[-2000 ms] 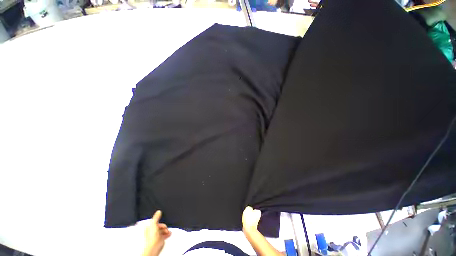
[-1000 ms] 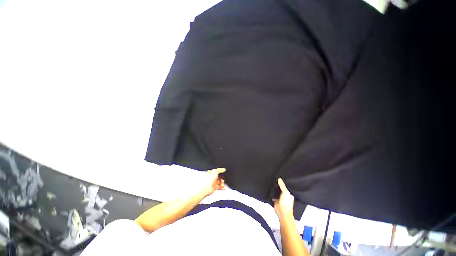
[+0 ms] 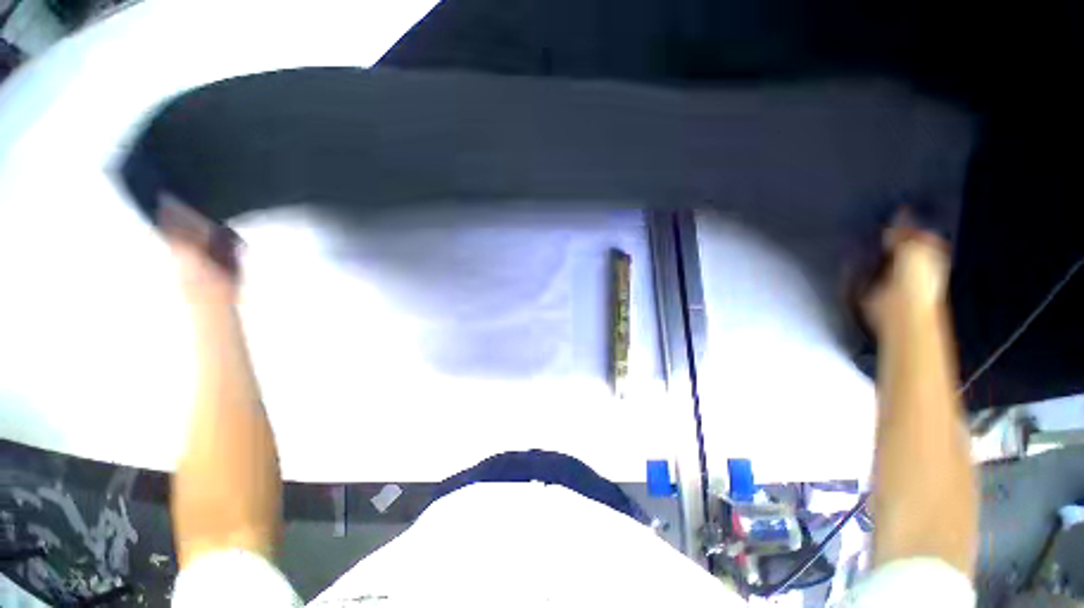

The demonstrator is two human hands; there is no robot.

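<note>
The black fabric (image 3: pixel 547 143) is lifted by its near edge between my two hands, and this edge sags and is blurred by motion. My left hand (image 3: pixel 200 244) is closed on the fabric at the far left. My right hand (image 3: pixel 909 267) is closed on it at the right. Both arms are stretched forward and wide apart. More black fabric lies behind and to the right. Below the raised edge the white table surface (image 3: pixel 357 416) shows.
A grey metal rail (image 3: pixel 678 321) with blue fittings (image 3: pixel 739 477) runs across the table to its near edge. A short yellow-green patterned bar (image 3: pixel 619 318) lies left of it. A thin cord (image 3: pixel 1025 323) hangs at right. Small items sit below the near edge.
My hands have moved far apart and forward, and the near fabric edge has risen off the table. The rail and the patterned bar under it are now uncovered.
</note>
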